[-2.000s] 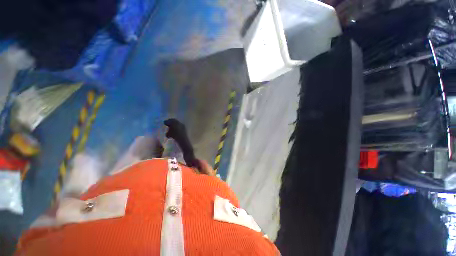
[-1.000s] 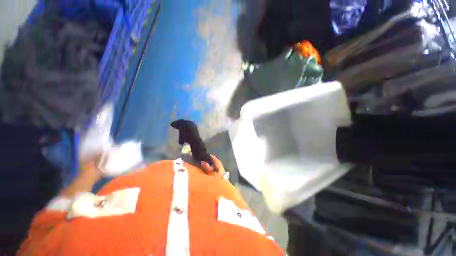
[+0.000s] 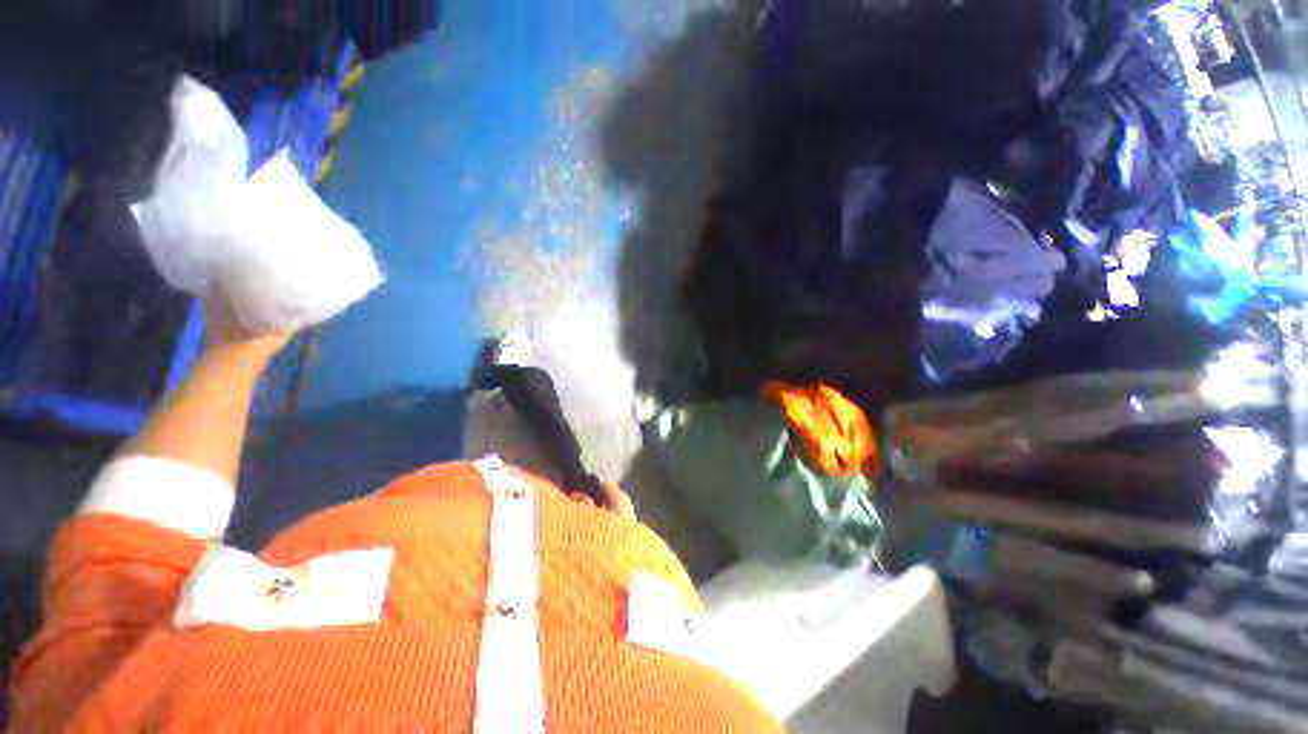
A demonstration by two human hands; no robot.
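My left hand (image 3: 247, 327) is raised at the left and holds a white, crinkly wrapped bundle (image 3: 273, 237), which hides most of the fingers. My right hand (image 3: 617, 501) is low, against the front of my orange cardigan, and mostly hidden. It holds a long black cloth item (image 3: 539, 416) that points up and away from me.
A white plastic tub (image 3: 846, 653) is close at my right. Beyond it stands a green bag (image 3: 724, 466) with an orange bundle (image 3: 825, 427). Glossy black-wrapped stacks (image 3: 990, 265) line the right side. Blue crates (image 3: 36, 215) are at the left. Blue floor (image 3: 416, 215) runs ahead.
My left hand has risen and moved outward with the white bundle. The white tub has slid down and nearer in view, and the green bag and black-wrapped stacks have come closer. My right hand still holds the black cloth.
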